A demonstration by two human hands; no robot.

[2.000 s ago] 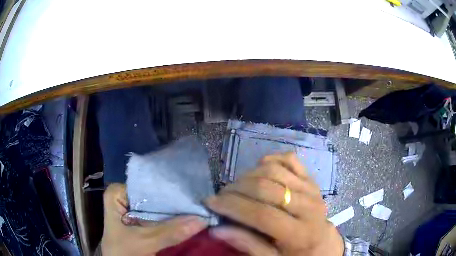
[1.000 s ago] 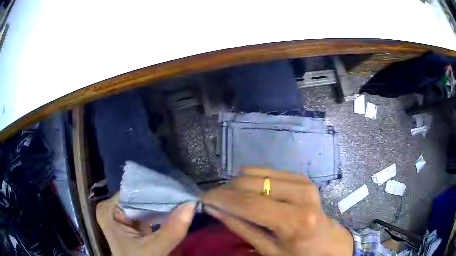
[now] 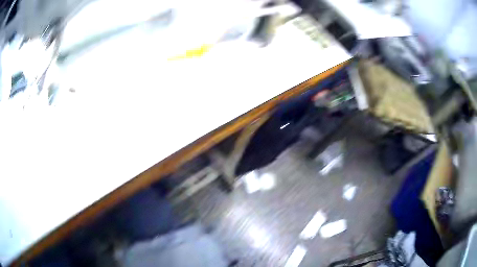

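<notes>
The whole view is blurred. The pale grey-blue denim panels (image 3: 178,249) lie on the dark-trousered lap at the bottom edge, partly cut off. The piece that the hands held is not in view. Neither my left hand nor my right hand shows in the picture. A yellow-handled thing (image 3: 197,51) lies on the white table, too blurred to name surely.
The white table (image 3: 131,114) has a wooden front edge (image 3: 209,138) that runs diagonally. Paper scraps (image 3: 333,228) lie on the floor. A dark cloth (image 3: 272,141) hangs under the table. A brown board or carton (image 3: 395,96) and blue cloth (image 3: 416,201) are at the right.
The view has swung to the right. Both hands and the small denim piece have left the picture, and the panels on the lap now show at the bottom edge.
</notes>
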